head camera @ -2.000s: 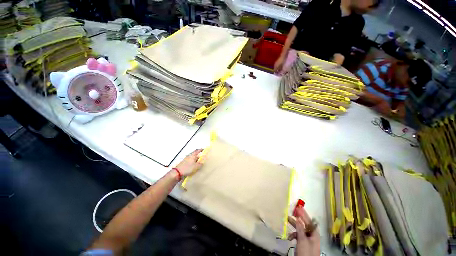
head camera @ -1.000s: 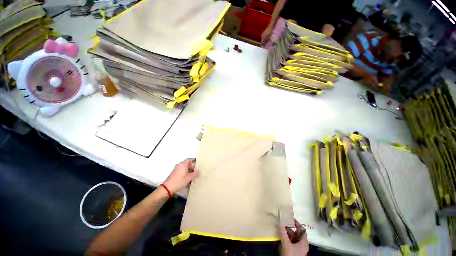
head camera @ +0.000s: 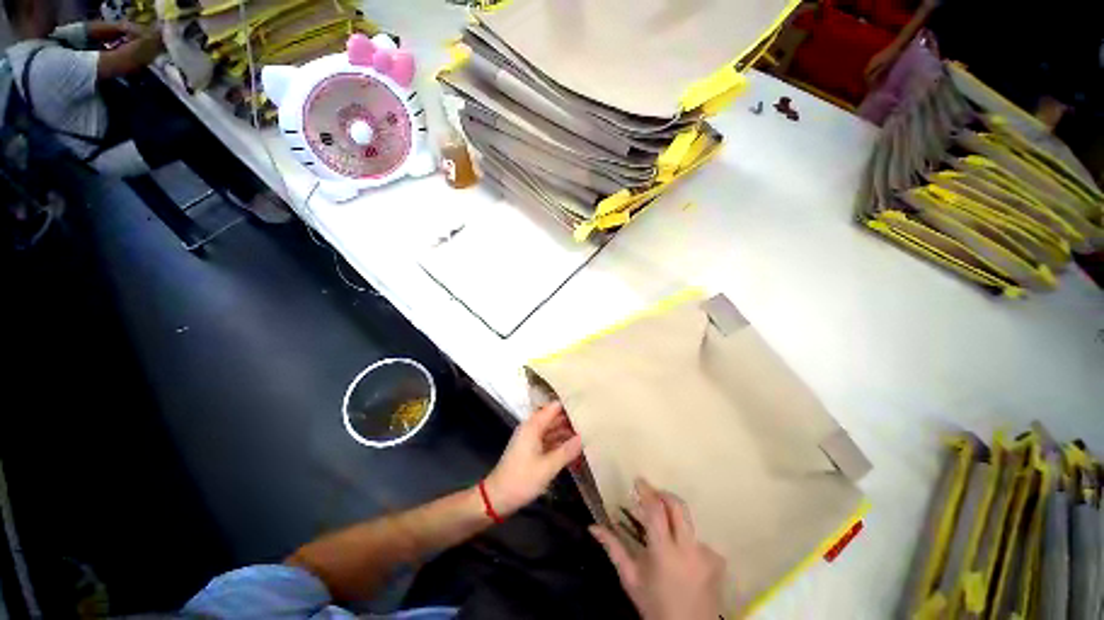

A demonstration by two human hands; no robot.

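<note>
A beige-grey bag panel [head camera: 726,424] with yellow side edges lies on the table in front of me, two darker grey tabs at its far right edge. My left hand [head camera: 541,453] grips its near edge at the left corner. My right hand [head camera: 666,545] is over the near edge, fingers bent, with a small dark item at the fingers, probably snips; its blades are not clear. A small red label or case [head camera: 844,541] lies beside the panel's right yellow edge.
A tall panel stack [head camera: 581,121] stands beyond a white board [head camera: 515,285], with a cat-shaped fan [head camera: 355,127] and amber bottle [head camera: 458,164] left. More stacks stand right [head camera: 1005,521] and far right [head camera: 981,200]. A white-rimmed bin [head camera: 349,400] with yellow scraps is on the floor.
The view has shifted left. The panel has turned so its tabs face away to the right. Both hands have come together at its near edge. The red item is uncovered.
</note>
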